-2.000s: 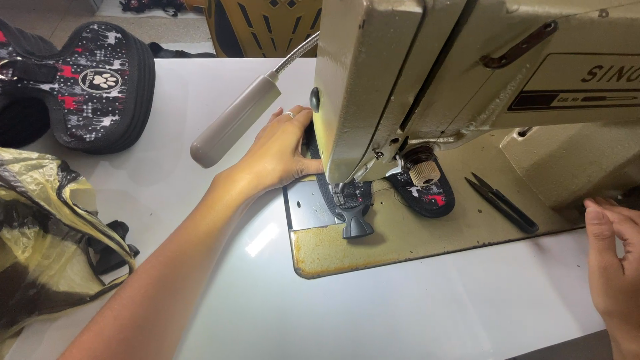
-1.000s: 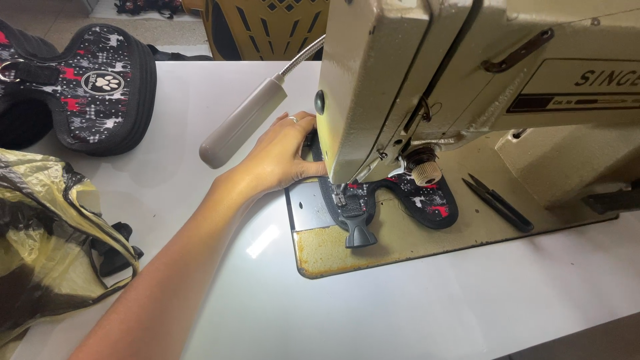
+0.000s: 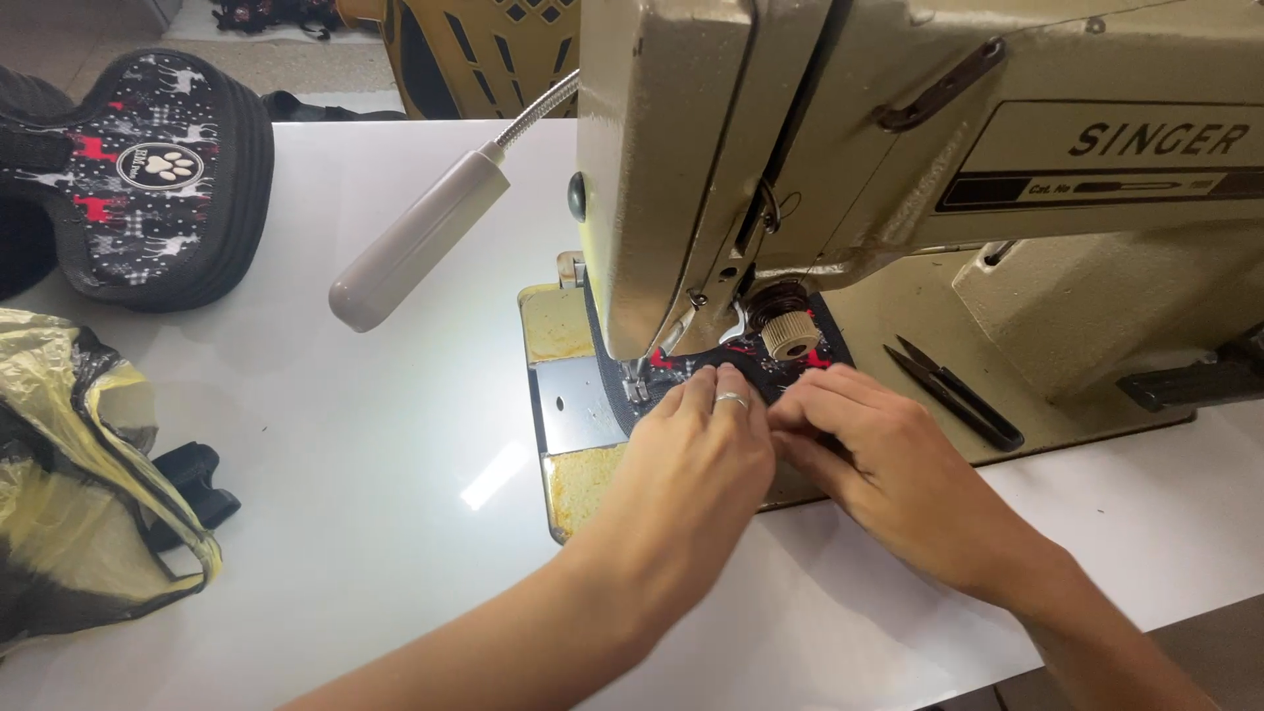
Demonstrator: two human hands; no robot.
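Note:
A black patterned fabric piece with red figures and a dark edge (image 3: pixel 828 326) lies under the presser foot (image 3: pixel 635 383) of a beige Singer sewing machine (image 3: pixel 667 178). My left hand (image 3: pixel 701 464), with a ring on one finger, rests its fingertips on the near edge of the piece, just right of the foot. Close beside it, my right hand (image 3: pixel 869 444) pinches the near edge of the piece between thumb and bent fingers; what lies inside the pinch is partly hidden. The machine head covers part of the fabric.
Black thread snips (image 3: pixel 953 395) lie on the machine bed, right of my right hand. A lamp (image 3: pixel 420 237) on a flexible neck hangs left of the machine head. Farther left are stacked patterned pieces (image 3: pixel 148 227), a yellow translucent plastic bag (image 3: pixel 59 494) and a black buckle (image 3: pixel 193 484).
My left hand has moved from behind the left side of the machine head to the front of the fabric. My right hand has come in from the right edge. The fabric sits turned differently; its buckle no longer shows.

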